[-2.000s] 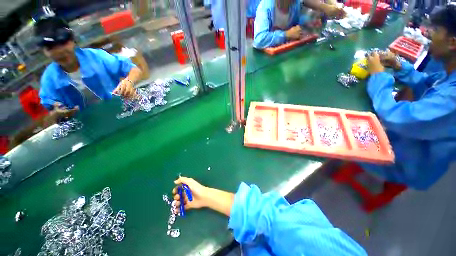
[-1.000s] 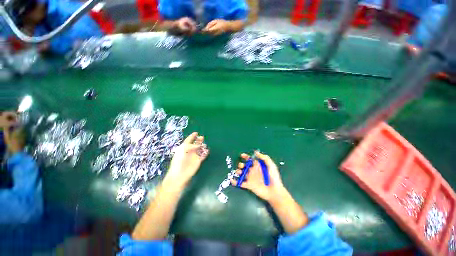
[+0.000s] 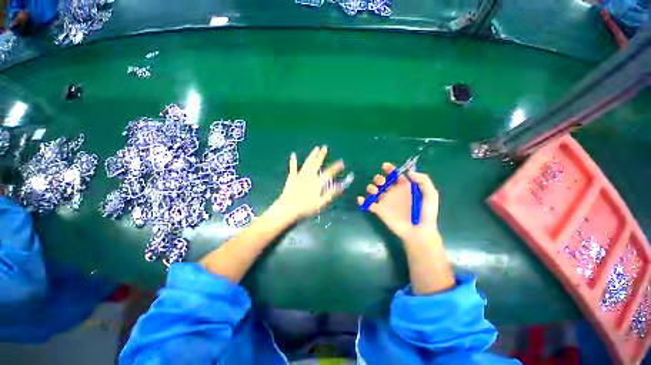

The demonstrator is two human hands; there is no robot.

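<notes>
My right hand (image 3: 407, 203) holds the blue-handled nippers (image 3: 382, 191), handles spread and grey jaws pointing up and away. My left hand (image 3: 310, 182) is to its left, low over the green bench, blurred, with several fingers spread. A blurred silver piece (image 3: 347, 181) shows at its right side, near the thumb and fingers; whether it is gripped cannot be told. A few tiny silver bits (image 3: 328, 222) lie below that hand. A large heap of silver frames (image 3: 164, 171) lies to the left, with one frame (image 3: 240, 215) at its near right edge.
A pink-orange compartment tray (image 3: 525, 187) with tiny silver bits stands at the right, beside a metal post (image 3: 571, 96). Another silver heap (image 3: 57, 175) and a blue sleeve (image 3: 21, 246) are at the left. A small dark item (image 3: 459, 93) lies on the far bench.
The view has swung from the right side down over the bench. My left hand has moved right, away from the heap, and its fingers have spread. The silver pieces beside the nippers no longer show there.
</notes>
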